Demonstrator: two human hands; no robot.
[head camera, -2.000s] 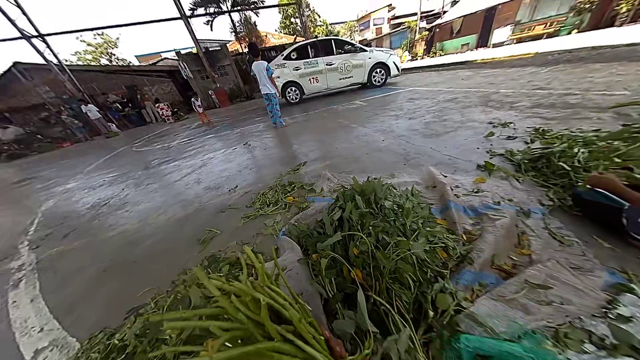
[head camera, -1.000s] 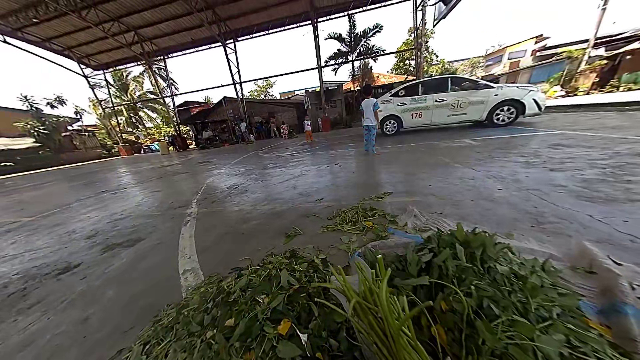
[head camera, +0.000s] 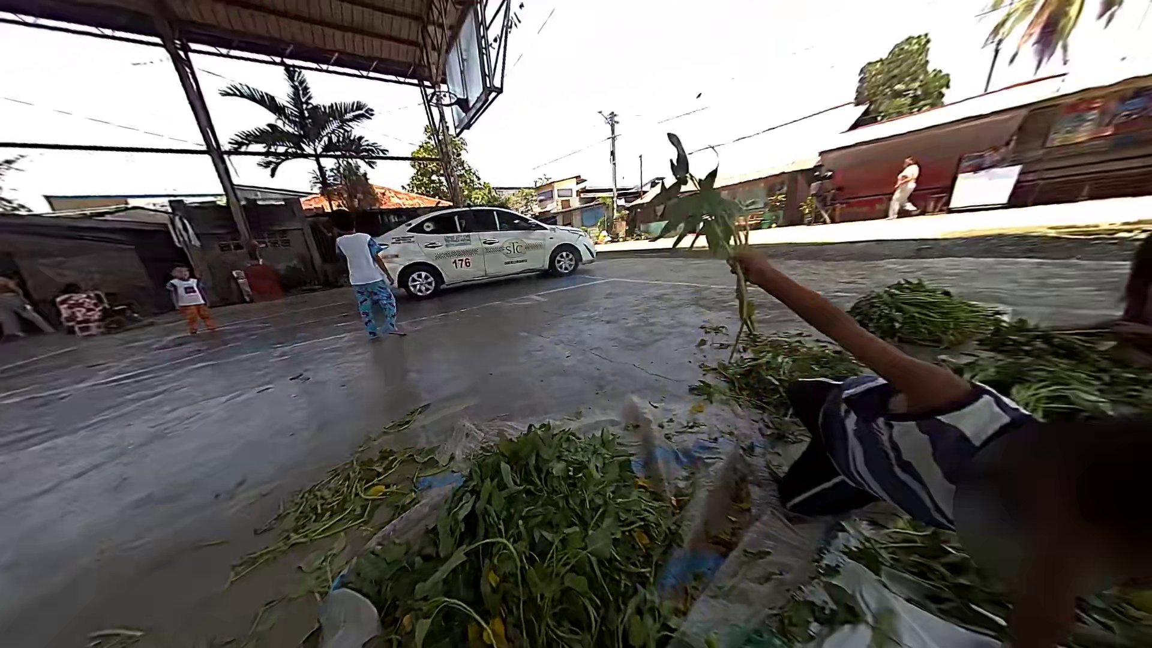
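Note:
Neither of my hands shows in the head view. A heap of leafy green stalks (head camera: 540, 531) lies at the bottom centre, on and beside plastic sheeting (head camera: 765, 576) with blue patches. Loose stalks (head camera: 360, 490) are strewn on the concrete to its left. At the right, another person in a striped shirt (head camera: 909, 441) stretches out an arm, and that person's hand (head camera: 749, 267) grips a few leafy stems (head camera: 706, 216) held upright. Yellow leaves are mixed into the heap.
More green bundles (head camera: 922, 313) lie on the concrete at the right, near a further person at the edge. A white car (head camera: 486, 243) stands across the court. A person in patterned blue trousers (head camera: 373, 274) stands before it, and a small child (head camera: 189, 297) farther left.
The view has swung right. The thick green stalks seen near the bottom in both earlier frames are out of view. The person in the striped shirt now shows with an arm out, holding stems.

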